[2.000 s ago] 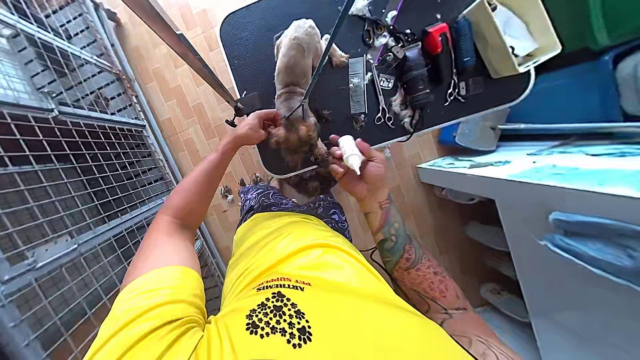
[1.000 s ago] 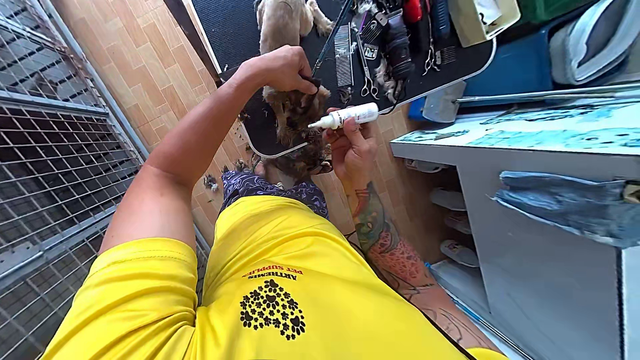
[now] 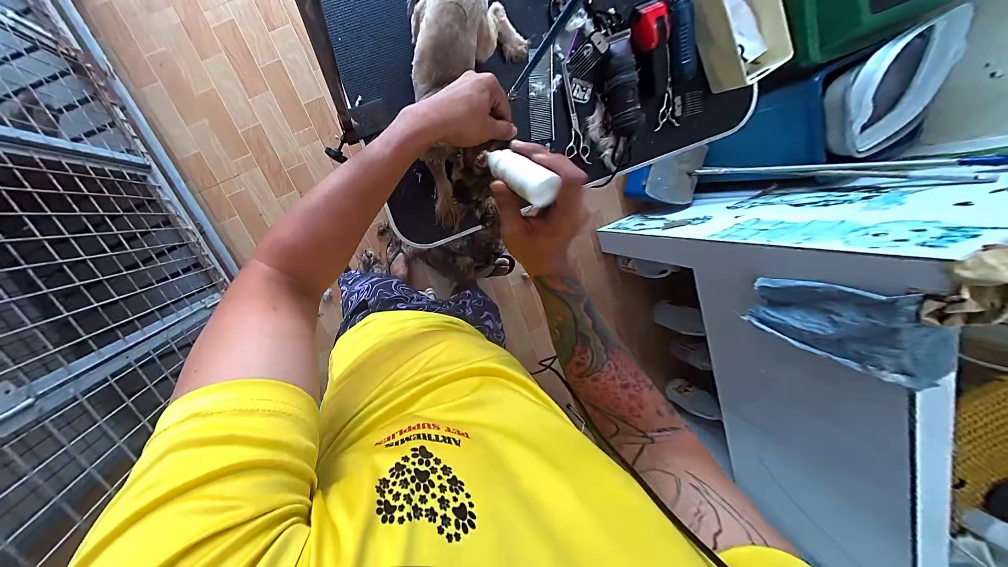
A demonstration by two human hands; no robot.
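Note:
A small dog (image 3: 449, 47) with a close-clipped tan body and darker shaggy head fur is on the black grooming table (image 3: 370, 55). My left hand (image 3: 470, 110) is at the dog's head, fingers pinched together on the fur or ear; what exactly they grip is hidden. My right hand (image 3: 543, 213) holds a white squeeze bottle (image 3: 526, 178), its nozzle tilted down against the fur just below my left fingers. A metal comb (image 3: 542, 106) and scissors (image 3: 577, 138) lie on the table to the right of the dog.
Corded clippers (image 3: 622, 90), a red tool (image 3: 650, 25) and more scissors (image 3: 668, 110) lie right of the comb. A beige bin (image 3: 776, 63) stands at the table's right. Wire cages (image 3: 102, 236) line the left. A white cabinet (image 3: 803, 378) is at the right. Cut fur lies near my feet.
The bottle has moved from beside the dog's head to touching its fur, nozzle now pointing up-left. My left hand has shifted over the head. The view has moved closer over the table.

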